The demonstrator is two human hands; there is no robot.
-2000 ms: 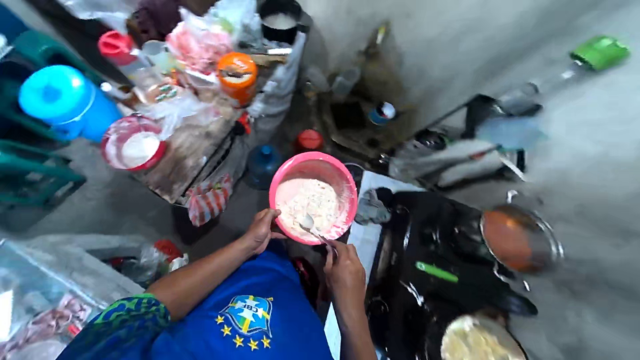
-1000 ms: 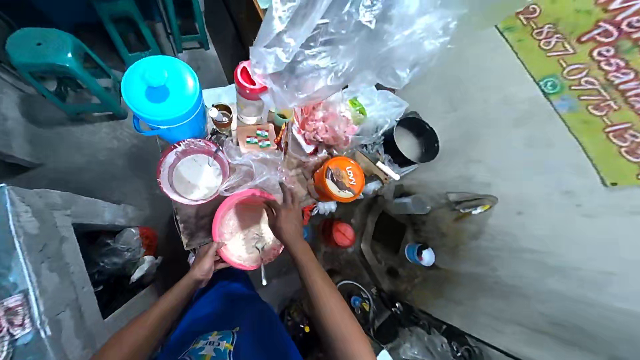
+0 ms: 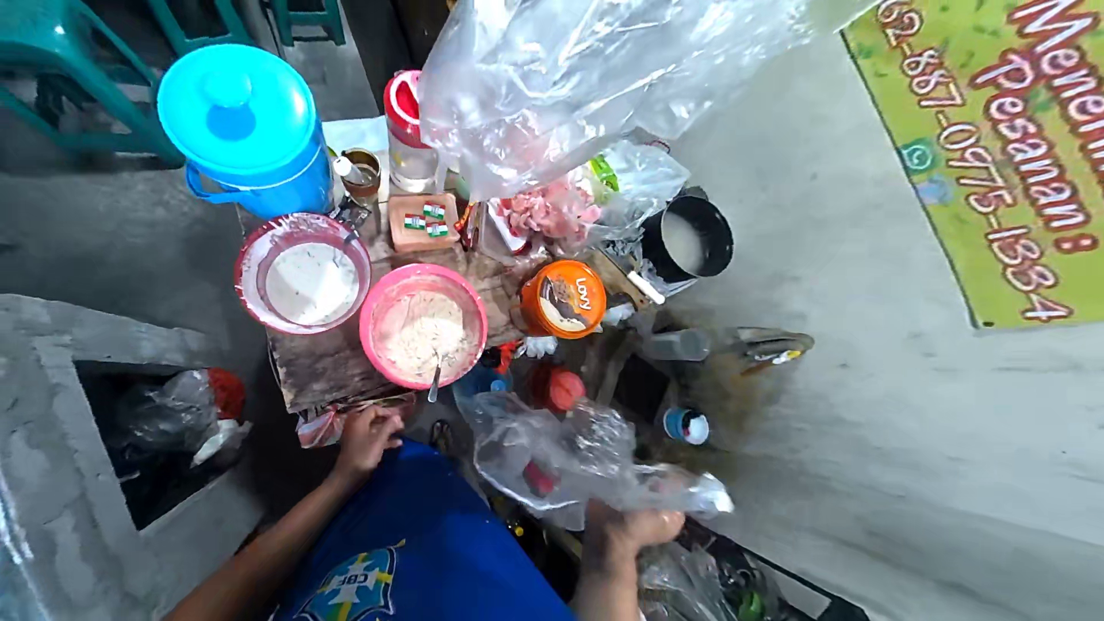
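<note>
A pink plastic bowl point(image 3: 423, 326) of pale, floury mix stands at the front edge of a wooden table, a metal spoon point(image 3: 435, 379) resting in it with its handle over the rim. Just below the table edge is my left hand point(image 3: 371, 435), fingers loosely curled; whether it touches the striped cloth or bag point(image 3: 323, 427) there is unclear. My right hand point(image 3: 642, 526), low on the right, grips a clear plastic bag point(image 3: 552, 448) that spreads out to the left. Left of the pink bowl sits a dark-pink basin point(image 3: 302, 273) of white batter.
On the table stand a blue lidded container point(image 3: 241, 129), an orange tub point(image 3: 565, 299), a tray with small packets point(image 3: 423, 222) and a black pot point(image 3: 687, 239). Clear plastic point(image 3: 569, 78) hangs overhead. A concrete ledge with an opening point(image 3: 60, 414) lies left; a wall with a banner point(image 3: 992, 155) rises right.
The pink bowl, held in both hands earlier, now stands on the table, released. My right hand has moved down to the right and taken hold of the clear bag. The view has swung towards the table.
</note>
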